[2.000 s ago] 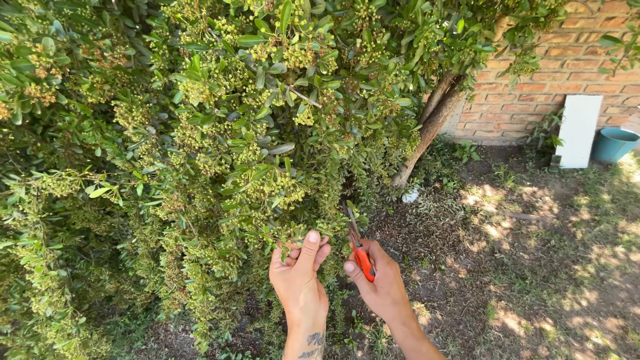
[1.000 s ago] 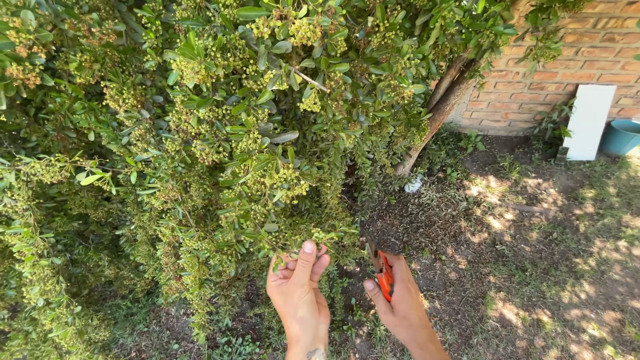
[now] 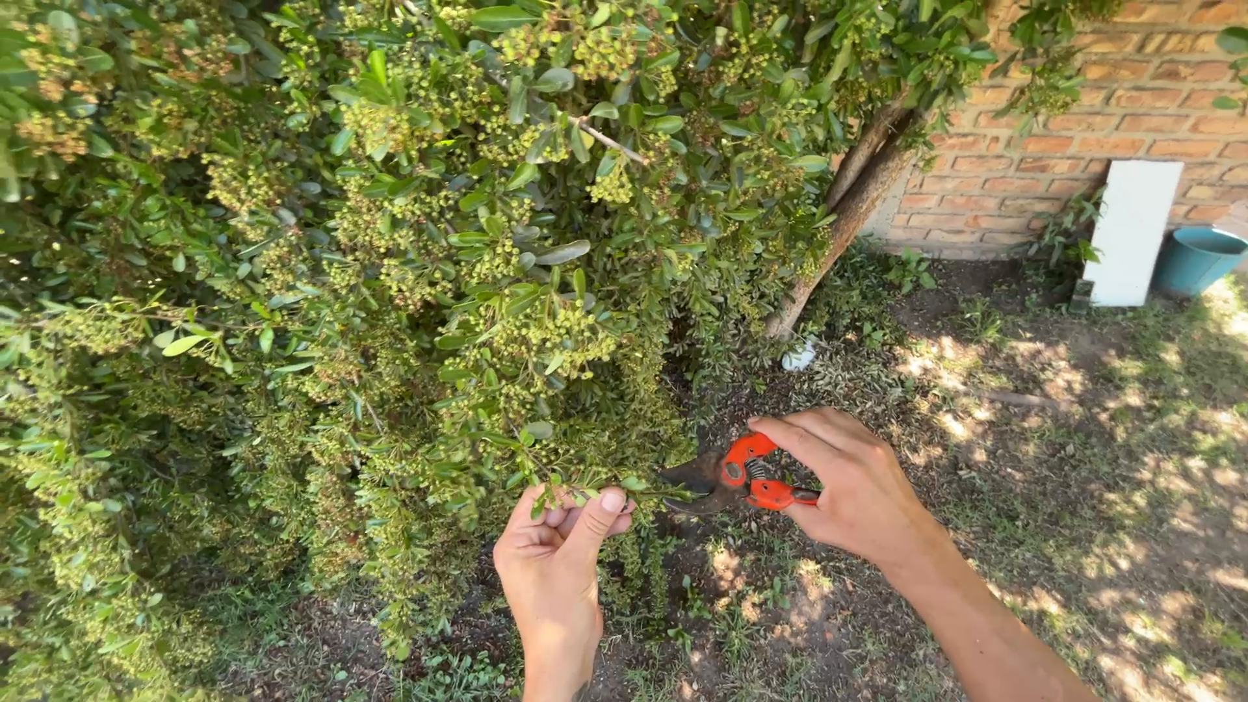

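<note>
My left hand (image 3: pixel 561 575) pinches a thin leafy shrub twig (image 3: pixel 585 490) between thumb and fingers at the lower edge of a dense shrub (image 3: pixel 419 292) with clusters of small green berries. Just right of it, my right hand (image 3: pixel 848 478) holds pruning shears (image 3: pixel 746 475) with orange-red handles. The dark blades are parted and point left, close to the leafy end of the twig beside my left fingertips. Whether the blades touch the twig, I cannot tell.
A slanting trunk (image 3: pixel 843 229) rises behind the shears, with a white object (image 3: pixel 799 355) at its foot. Farther back, a white board (image 3: pixel 1134 232) and a teal bucket (image 3: pixel 1199 259) stand by a brick wall (image 3: pixel 1033 127). Patchy grass and soil lie below.
The shears have turned from pointing up to pointing left, and their blades now lie beside my left fingertips. My left hand still pinches at the shrub's lower edge.
</note>
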